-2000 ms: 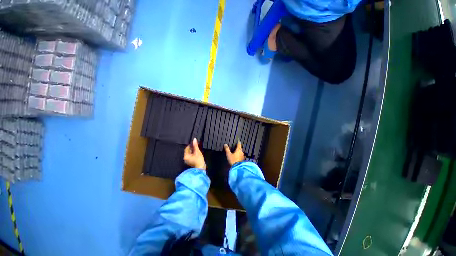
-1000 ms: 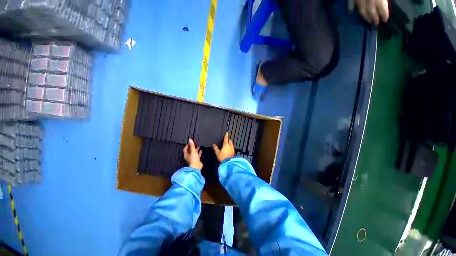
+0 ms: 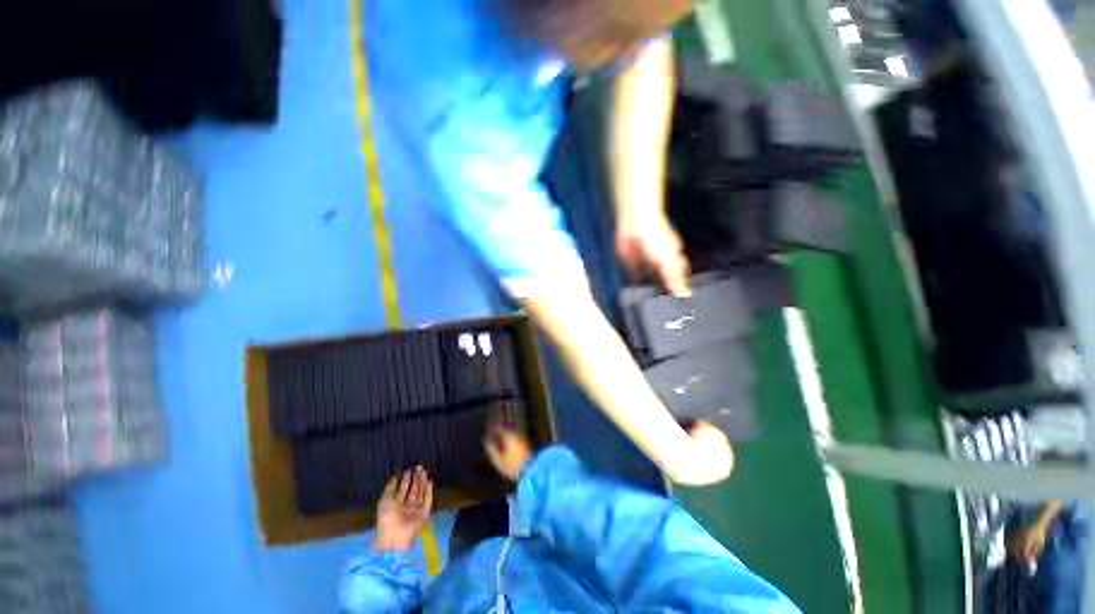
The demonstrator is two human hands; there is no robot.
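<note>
An open brown carton (image 3: pixel 279 519) stands on the blue floor. Rows of black insert pieces (image 3: pixel 354 381) stand on edge inside it, with small white marks on pieces at the upper right. My left hand (image 3: pixel 405 506) lies at the carton's near side, fingers over the black pieces. My right hand (image 3: pixel 508 446) is blurred and rests over the pieces at the right end. Whether either hand grips a piece cannot be told.
A person in blue (image 3: pixel 480 156) leans in at the right, both arms over black pieces (image 3: pixel 696 318) on the green belt (image 3: pixel 787 528). Wrapped grey stacks (image 3: pixel 96 216) stand at the left. A pale bar (image 3: pixel 961 470) crosses the right side.
The view has turned and shifted towards the bench. The carton appears lower and further left. My hands have moved apart over the pieces. The other person's head and arms have come into view.
</note>
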